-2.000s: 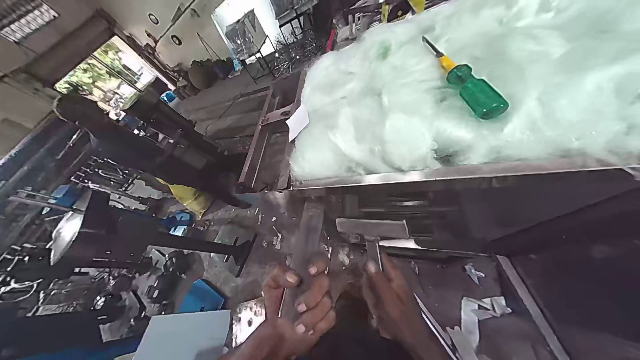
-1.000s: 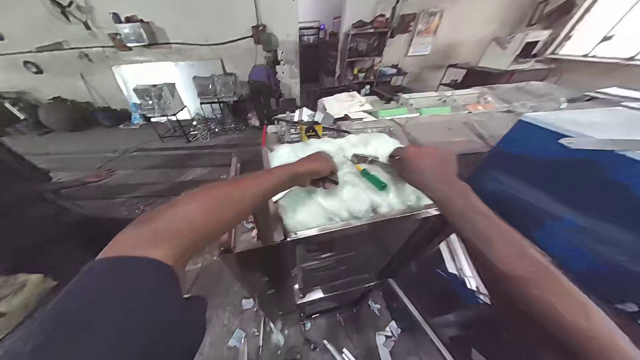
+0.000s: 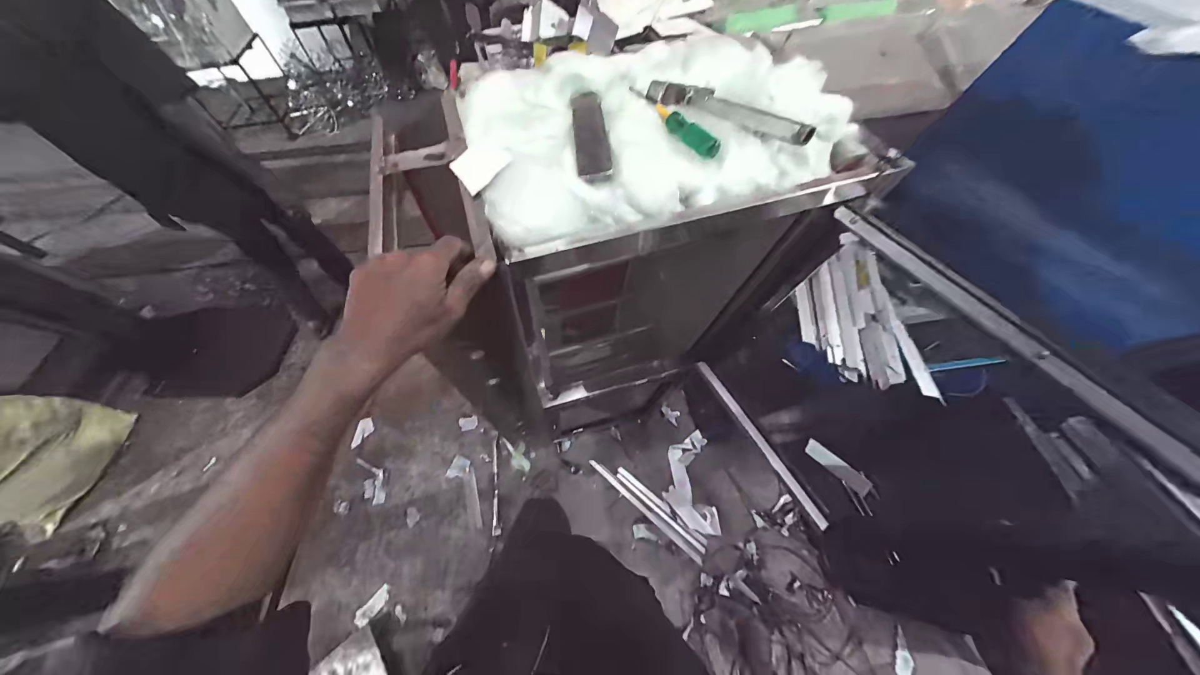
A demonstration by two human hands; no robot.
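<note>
My left hand (image 3: 408, 291) grips the near left corner of a metal cabinet frame (image 3: 656, 230), whose top is filled with white fibre wool (image 3: 534, 112). On the wool lie a dark flat metal bar (image 3: 592, 136), a screwdriver with a green and yellow handle (image 3: 692, 134) and a hammer with a metal tube handle (image 3: 750, 116). Low at the right edge, part of my right hand or wrist (image 3: 1055, 628) shows, blurred; its fingers cannot be made out. A piece of white paper (image 3: 481, 169) rests at the wool's left edge.
Metal strips (image 3: 652, 511), paper scraps and tangled wire (image 3: 783, 609) litter the floor. A long metal rail (image 3: 1031, 347) slants down at the right beside a large blue panel (image 3: 1078, 178). A bundle of white strips (image 3: 858, 314) lies below it. A dark stand rises at left.
The bar and hammer, in my hands two seconds ago, now lie on the wool. My left hand has moved to the frame's corner; my right has moved down to the right. The view has swung downward.
</note>
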